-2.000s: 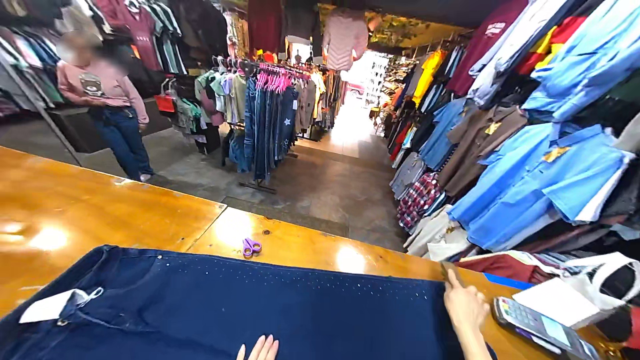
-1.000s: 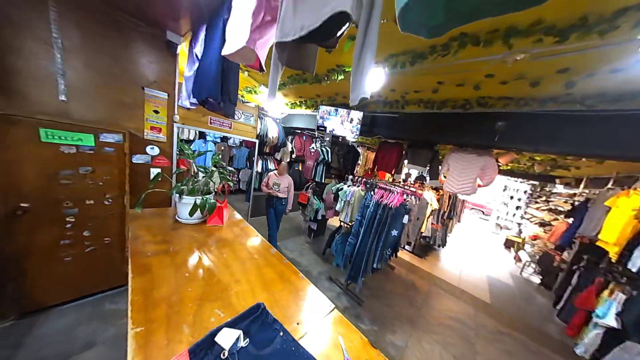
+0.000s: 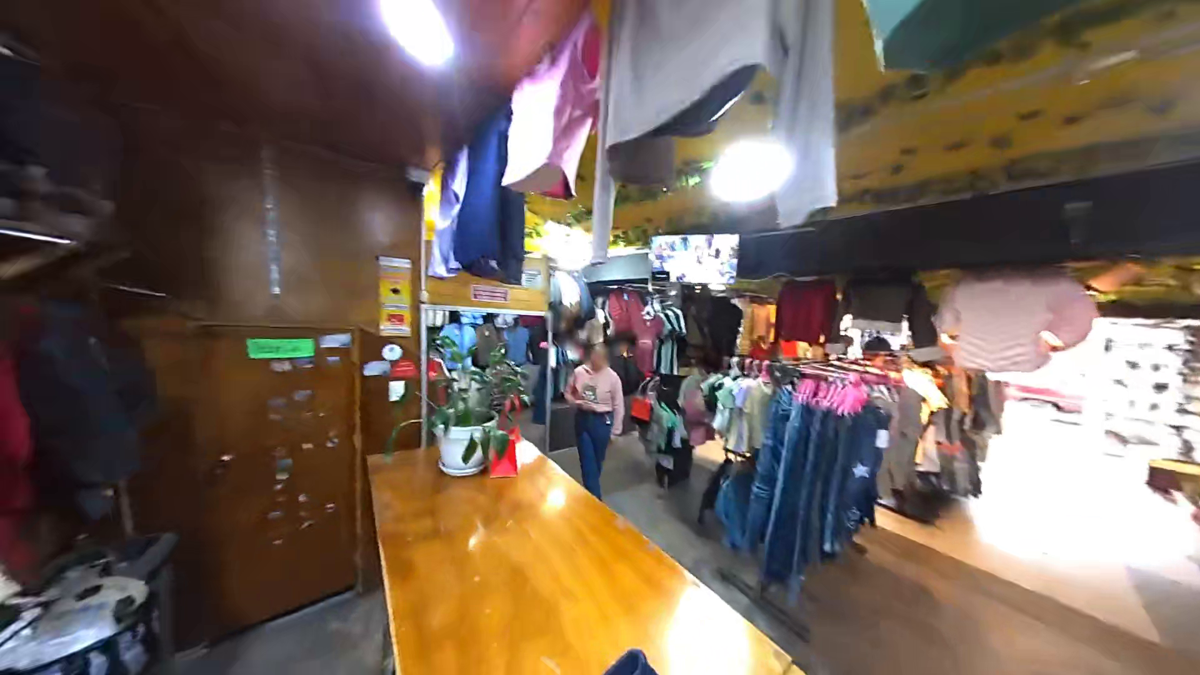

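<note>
Neither my left hand nor my right hand shows in the head view. At the bottom edge, a small dark blue corner of the jeans lies on the varnished wooden counter; the rest of the garment is outside the frame. At the counter's far end stands a leafy plant in a white pot, with a red bag close beside it on the right.
Beyond the counter stands a person in a pink top. Jeans on a rack hang to the right. Clothes hang overhead, among them a grey garment. A brown wooden door is at the left.
The view has swung up and left. Both hands, seen on the jeans two seconds ago, are out of frame, as are the purple scissors and the card terminal.
</note>
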